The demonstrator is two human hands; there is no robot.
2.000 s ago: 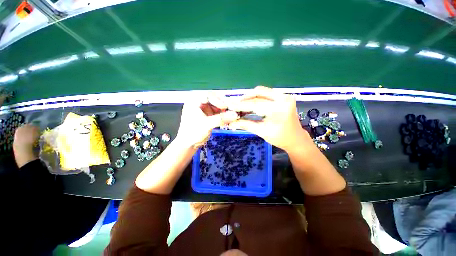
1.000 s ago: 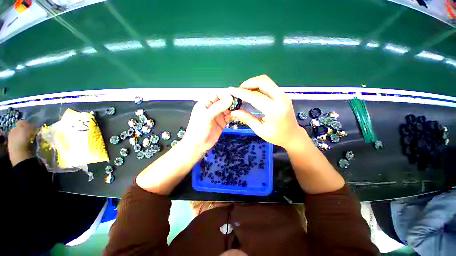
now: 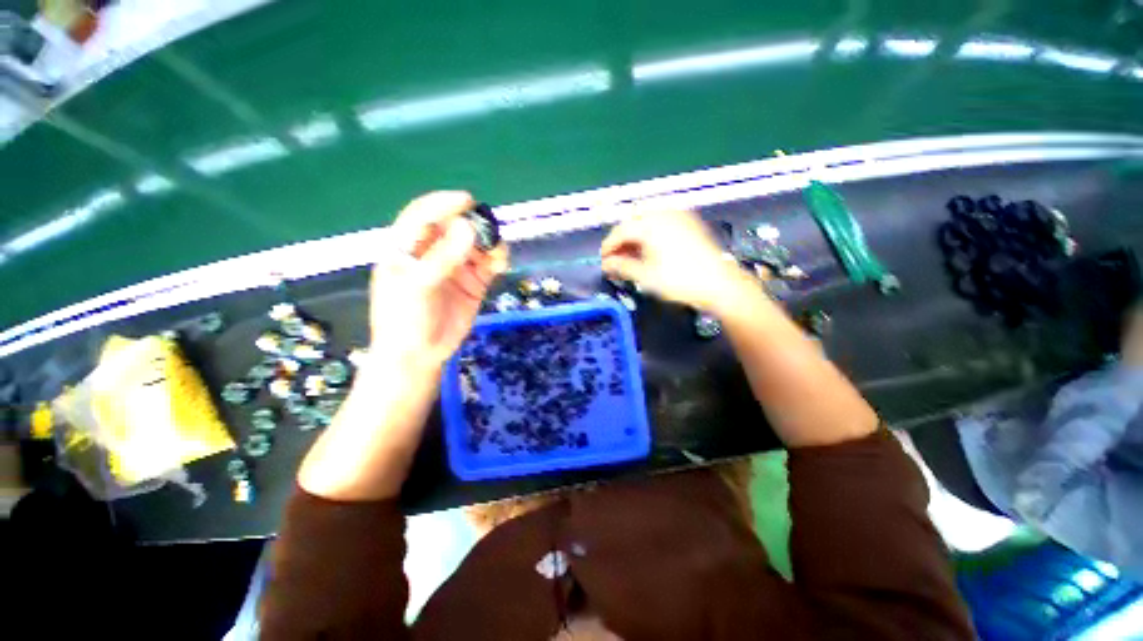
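My left hand (image 3: 429, 276) holds a black round unit (image 3: 483, 227) at its fingertips, above the back left corner of the blue tray. My right hand (image 3: 671, 259) is to the right, slightly blurred, with its fingertips pinched on a thin green strand (image 3: 558, 264). The strand runs left toward my left hand; whether it touches the unit is unclear. The blue parts tray (image 3: 547, 470) lies in front of me with many small black plastic parts (image 3: 533, 382) in it.
Round circuit assemblies (image 3: 295, 357) lie left of the tray, others (image 3: 533, 294) behind it. A bag of yellow parts (image 3: 157, 407) is far left. A green strand bundle (image 3: 842, 234) and black round housings (image 3: 1000, 251) lie right. The green belt (image 3: 501, 157) runs beyond a white edge.
My hands, together at the black round unit before, are now apart. The unit is in my left hand and a green strand shows at my right. The view has tilted and shifted.
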